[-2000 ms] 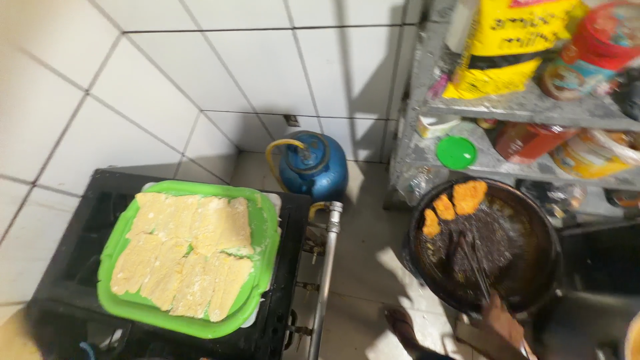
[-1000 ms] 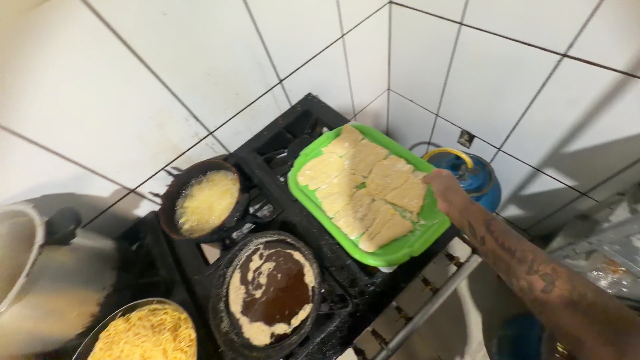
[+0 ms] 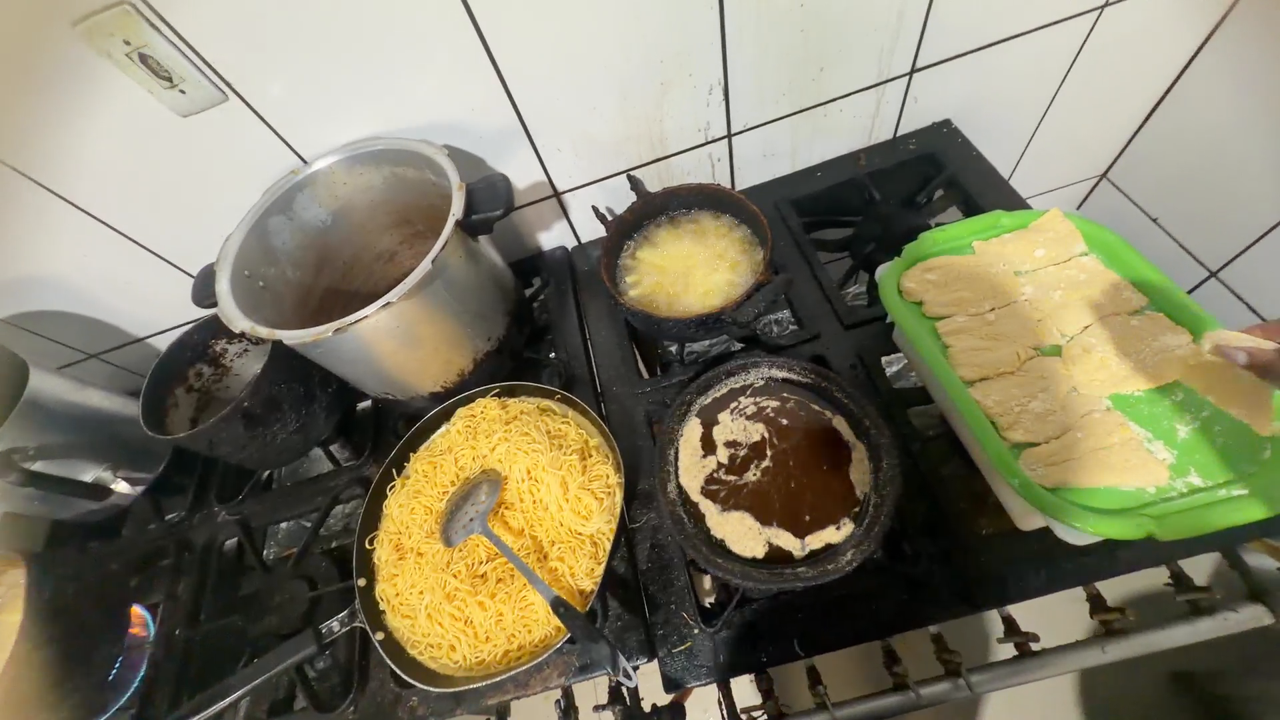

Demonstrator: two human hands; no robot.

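Note:
At the right edge, the fingers of my right hand [image 3: 1255, 350] pinch the end of a breaded, flattened cutlet [image 3: 1232, 385] above a green plastic tray [image 3: 1190, 510]. Several more floured cutlets [image 3: 1060, 290] lie in rows on that tray, and its lower right part is bare. A dark pan of brown oil [image 3: 790, 470] with pale foam round its rim sits to the left of the tray. Behind it, pale food bubbles in oil in a small pot [image 3: 690, 262]. My left hand is out of view.
A frying pan of noodles [image 3: 420, 640] stands on the stove [image 3: 640, 600], a slotted spoon [image 3: 475, 510] resting in it. Behind are a large aluminium pot [image 3: 420, 320] and a blackened pot [image 3: 240, 400]. A burner flame [image 3: 135, 650] burns at lower left. Gas knobs [image 3: 1015, 632] line the front.
The view has swung left over the stove. My right hand, on the tray's right side a second ago, now holds a cutlet lifted at one end, and more of the tray's green surface shows.

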